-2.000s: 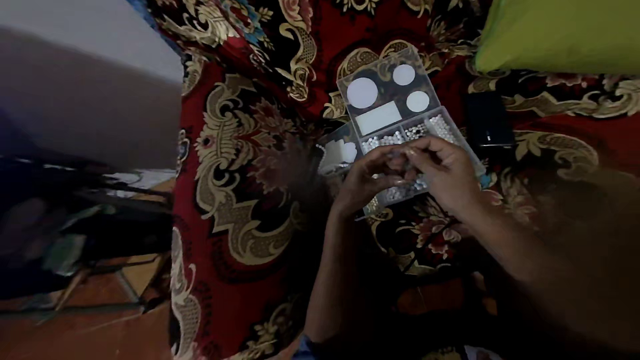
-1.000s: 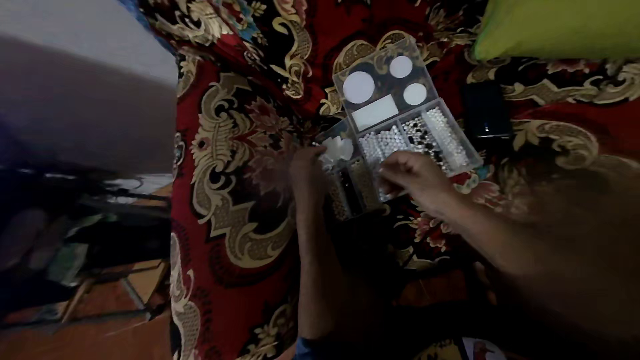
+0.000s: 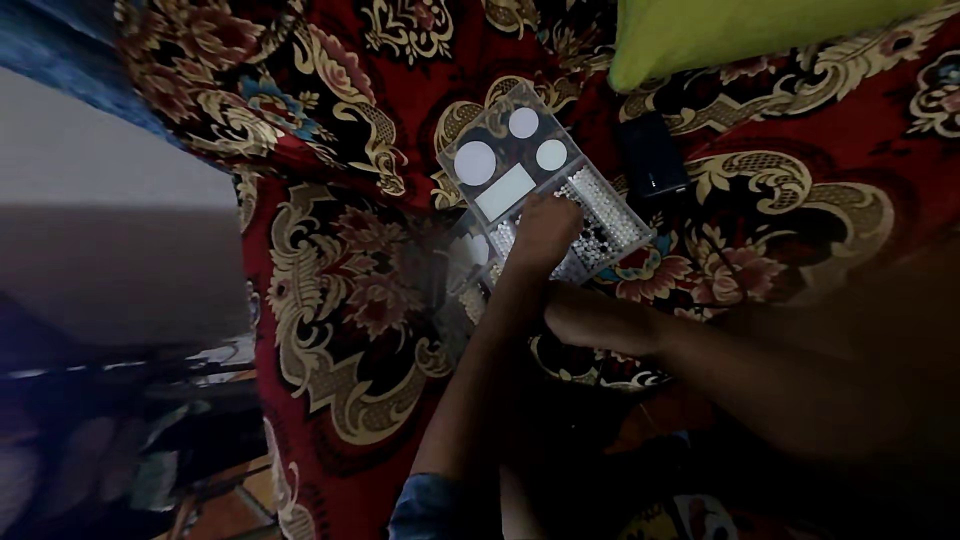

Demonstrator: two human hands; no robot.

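My left hand (image 3: pixel 550 225) reaches over the middle compartments of a clear plastic bead box (image 3: pixel 636 241), its fingers down at the beads; whether it grips any cannot be told. Below and to its right, my right hand (image 3: pixel 581 315) is by the near edge of the box, partly behind my left forearm, its fingers hidden. White beads (image 3: pixel 606 204) fill the right compartment, and mixed white and dark beads (image 3: pixel 591 244) lie beside them. The raised transparent lid (image 3: pixel 489 124) bears white round labels and a rectangular one. A second clear box with white pieces (image 3: pixel 469 251) sits at the left.
A patterned red, black and gold cloth (image 3: pixel 352 285) lies under the boxes. To the right of the bead box rests a dark phone-like object (image 3: pixel 651 156). A green cushion (image 3: pixel 720 37) is at the top right. The cloth's edge drops off at the left.
My left hand has moved right from the left box to the middle of the bead box. My right hand has drawn back from over the beads to the near edge.
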